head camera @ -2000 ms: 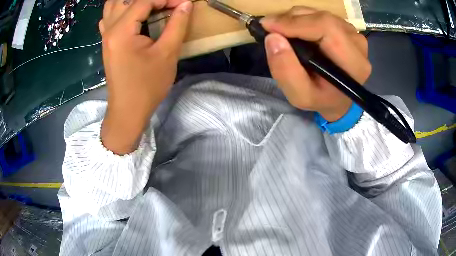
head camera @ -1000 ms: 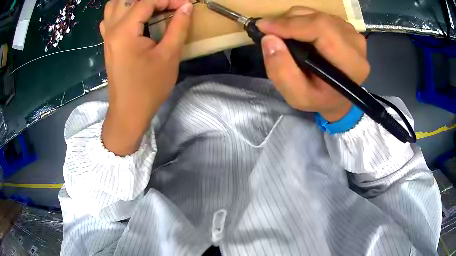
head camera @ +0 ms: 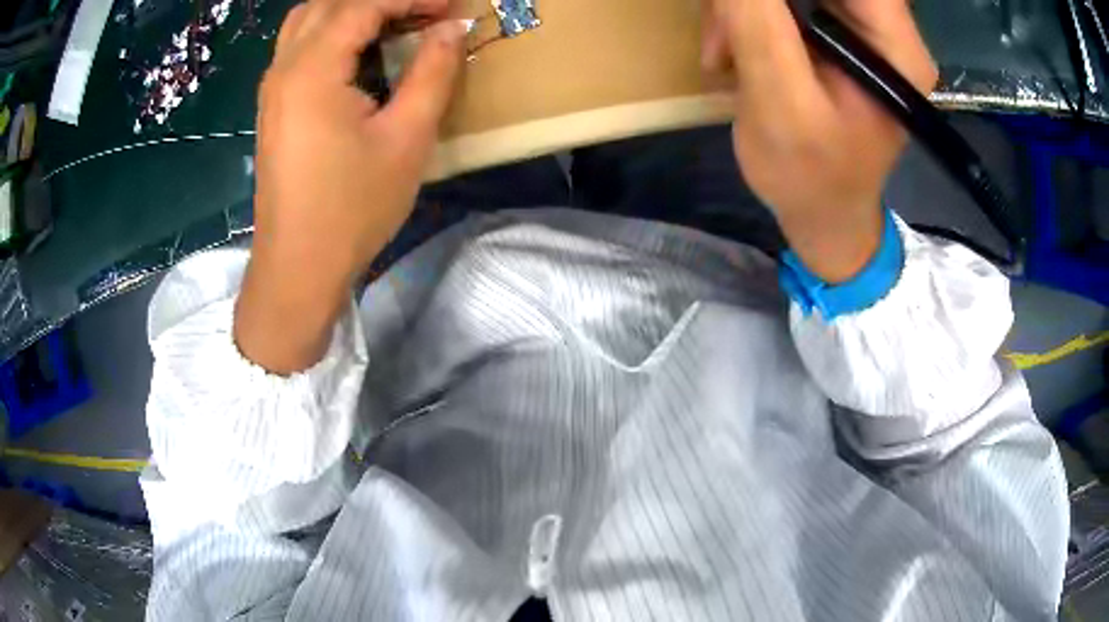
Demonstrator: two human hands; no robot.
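Note:
The tan board (head camera: 608, 73) lies at the near edge of the bench, at the top of the view. A small silvery-blue circuit board (head camera: 517, 16) lies on it, with fine leads (head camera: 484, 46) running from it towards my left fingertips. My left hand (head camera: 347, 158) is at the board's left part, thumb and fingers pinched; what lies between the fingertips is too small to tell. My right hand (head camera: 821, 134) is at the board's right, holding the black handle of the soldering iron (head camera: 906, 91). The iron's tip is out of view.
A loose pile of tiny white and reddish components (head camera: 170, 73) lies on the dark green mat (head camera: 122, 225) at left. A thin pale solder wire (head camera: 146, 153) crosses the mat. A white strip (head camera: 79, 61) is at upper left. Blue stands (head camera: 1064, 219) are on the floor.
My right hand has moved up and right with the soldering iron, away from the left fingertips. The small circuit board now shows on the tan board. My left hand has shifted only slightly.

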